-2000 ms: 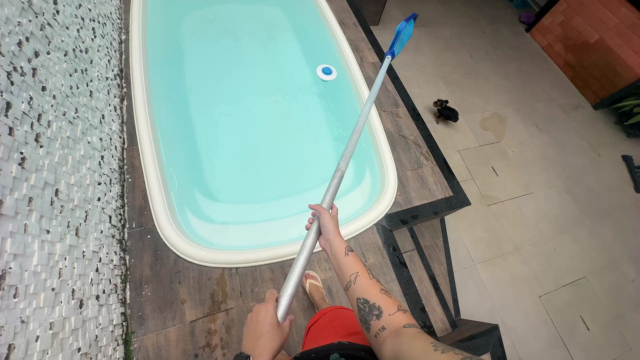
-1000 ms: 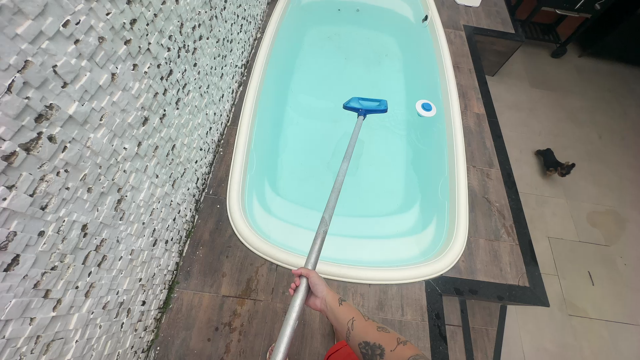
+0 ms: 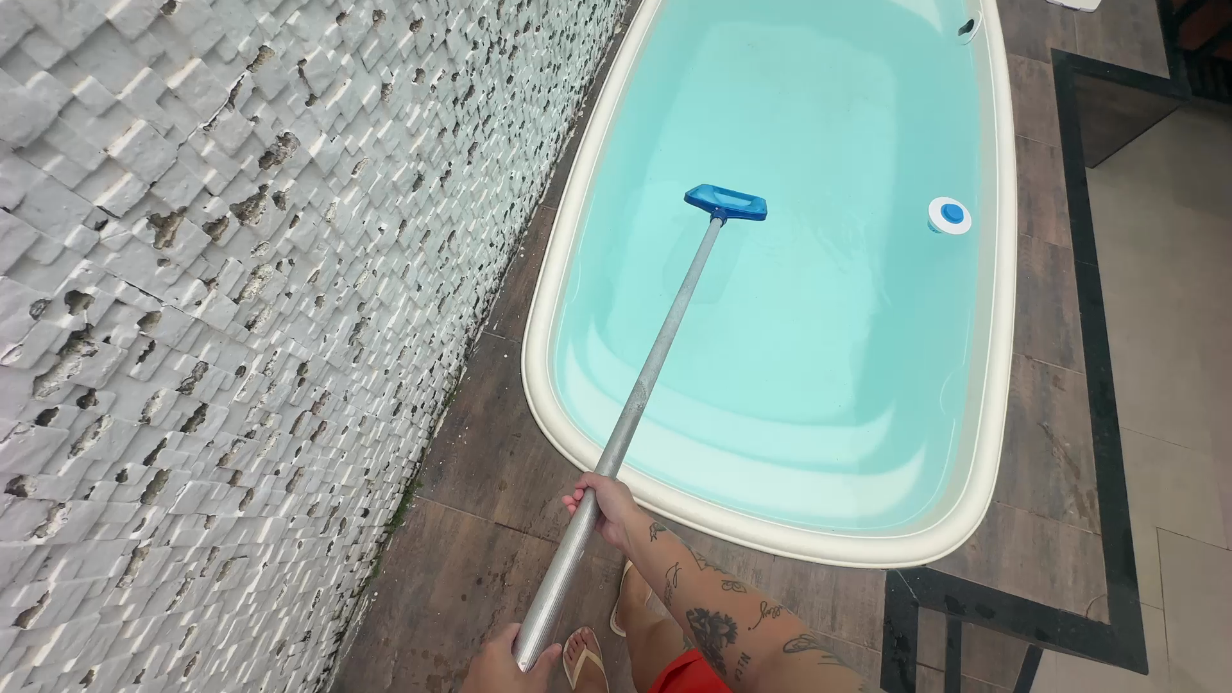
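Note:
A pool skimmer's long metal pole (image 3: 647, 387) slants up from the bottom of the view. My left hand (image 3: 510, 662) is closed round its lower end. Farther up, near the pool's rim, my right hand (image 3: 604, 505) grips the same pole. At the far end, a blue skimmer head (image 3: 727, 202) sits over or at the water of the swimming pool (image 3: 770, 337), left of its middle. How deep the head dips I cannot tell. A white and blue floating dispenser (image 3: 949, 216) lies near the pool's right side.
The pool's cream rim (image 3: 991, 404) is in front of my feet in flip-flops (image 3: 584, 658). A rough white stone wall (image 3: 241, 289) runs along the left. Wood-look tiles (image 3: 462, 549) surround the pool. A black-edged step (image 3: 1011, 608) drops to a paler floor (image 3: 1184, 481) at right.
The skimmer head, first held beyond the pool's right edge, came over the pool and now shows farther left of the floating dispenser. The view has turned left. Both hands are in sight again.

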